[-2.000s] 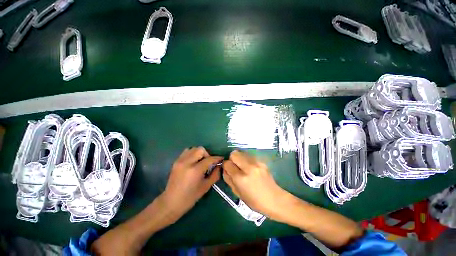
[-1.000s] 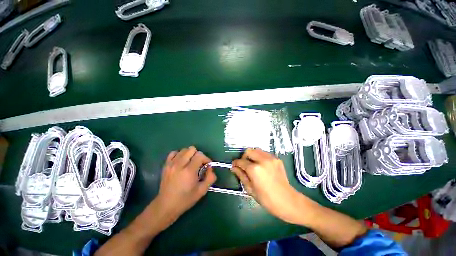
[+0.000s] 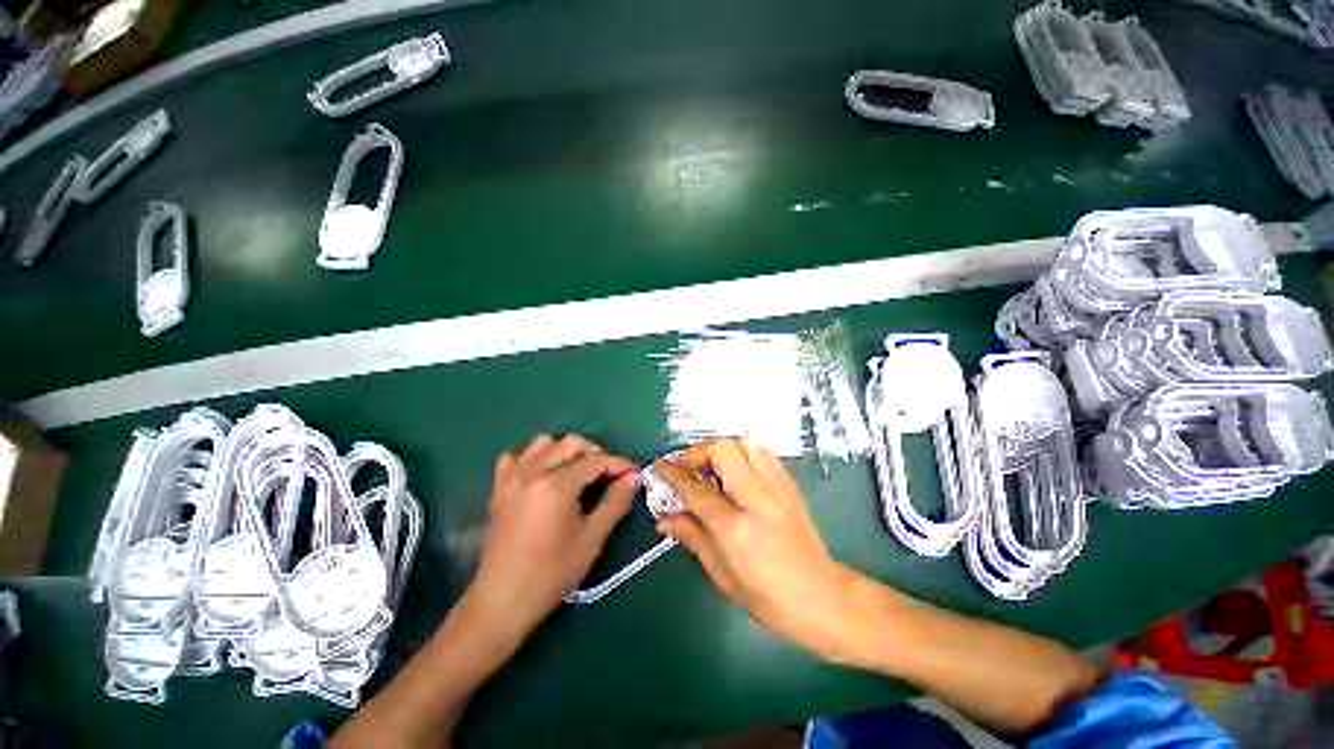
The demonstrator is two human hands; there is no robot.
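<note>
A white plastic frame (image 3: 626,571) is between my hands at the bench centre, its looped end towards the lower left and its other end mostly hidden by my fingers. My left hand (image 3: 549,505) is bare, its thumb and fingertips pinched at the frame's upper end. My right hand (image 3: 746,520) is bare and grips the frame from the right. Whether a pin is between the fingertips cannot be told. A pile of thin silvery-white pins (image 3: 736,391) lies just beyond my right hand.
A heap of frames (image 3: 334,585) lies at left. Two overlapping rows of frames (image 3: 922,388) lie right of the pins, then stacked frames (image 3: 1214,344). A white strip (image 3: 512,325) separates the belt, which carries frames (image 3: 356,234). A cardboard box (image 3: 27,498) is at the left edge, a red stool (image 3: 1229,629) lower right.
The frame has turned from lying level between my hands to slanting down left, with both hands closer together. The view has shifted a little. Frames on the belt have moved left.
</note>
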